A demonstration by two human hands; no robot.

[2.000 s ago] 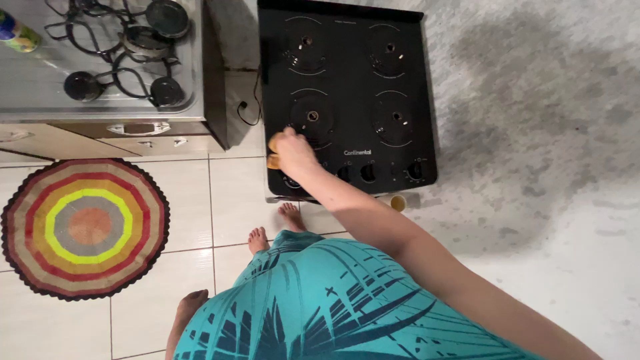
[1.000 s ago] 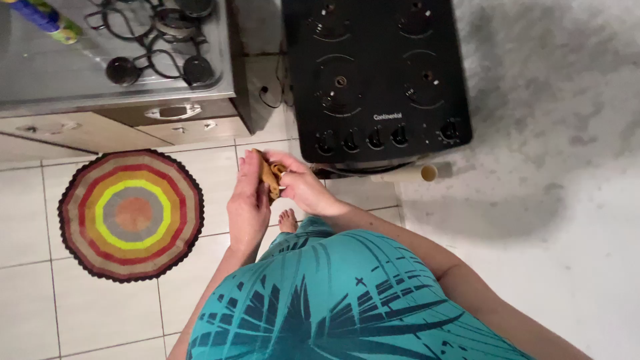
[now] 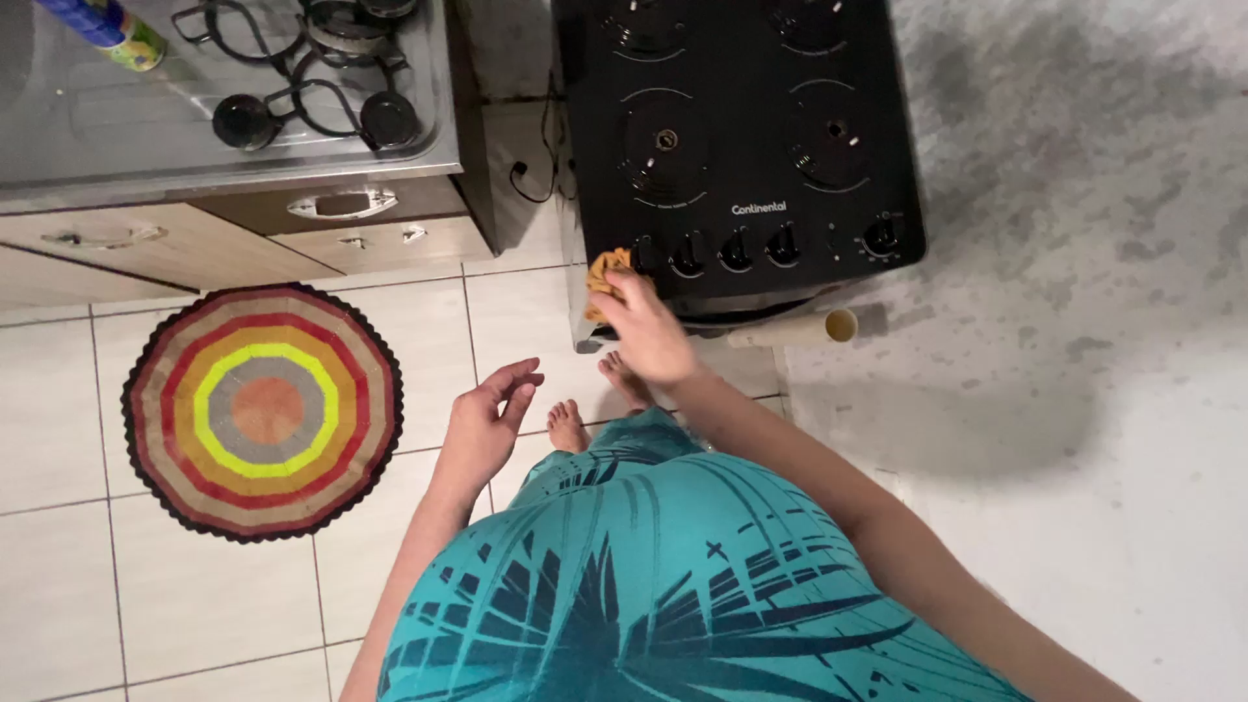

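Note:
My right hand (image 3: pixel 648 327) grips an orange-brown cloth (image 3: pixel 606 285) at the front left corner of a black Continental gas stove (image 3: pixel 756 146). The cloth lies against the stove's edge, left of the row of control knobs (image 3: pixel 736 251). My left hand (image 3: pixel 492 414) hangs over the floor with its fingers apart and nothing in it, below and left of the right hand. The burners of the stove have no grates or caps on them.
At the upper left, a metal counter (image 3: pixel 127 161) bears burner grates and caps (image 3: pixel 317 97) and a can (image 3: pixel 112 34). A round striped rug (image 3: pixel 268 409) lies on the tiles. A cable (image 3: pixel 546 166) hangs beside the stove; a tube (image 3: pixel 795 329) juts out near its front.
A second ago both hands held the cloth together in front of the stove. The left hand has let go, and the right hand has brought the cloth to the stove's front left corner.

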